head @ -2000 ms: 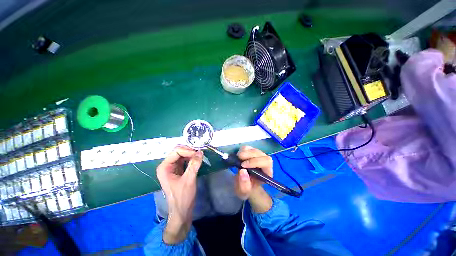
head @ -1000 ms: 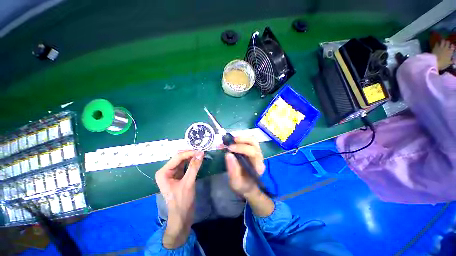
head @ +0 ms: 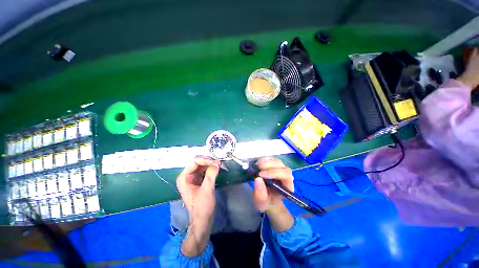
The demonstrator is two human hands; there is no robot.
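Observation:
My right hand (head: 274, 183) holds the black soldering iron (head: 294, 197) like a pen. Its silver tip points up and left to the lower rim of the small round work holder (head: 220, 144), a white-rimmed circle with a dark speckled middle. My left hand (head: 201, 183) is just below the holder, thumb and forefinger pinched at its lower edge. A small pale flat piece (head: 224, 166), maybe a battery cell, shows at those fingertips. Whether the tip touches anything cannot be told.
A white strip (head: 147, 159) runs along the bench edge. Green solder spool (head: 120, 118) and battery tray (head: 50, 170) are left. Tub (head: 262, 88), fan (head: 294, 73), blue bin (head: 336, 128) and soldering station (head: 373, 94) are right. A neighbour's pink sleeve (head: 449, 115) is far right.
The iron's tip swung up above the holder a second ago and is now back down at its lower rim. The whole view has shifted slightly. My left hand stays by the holder.

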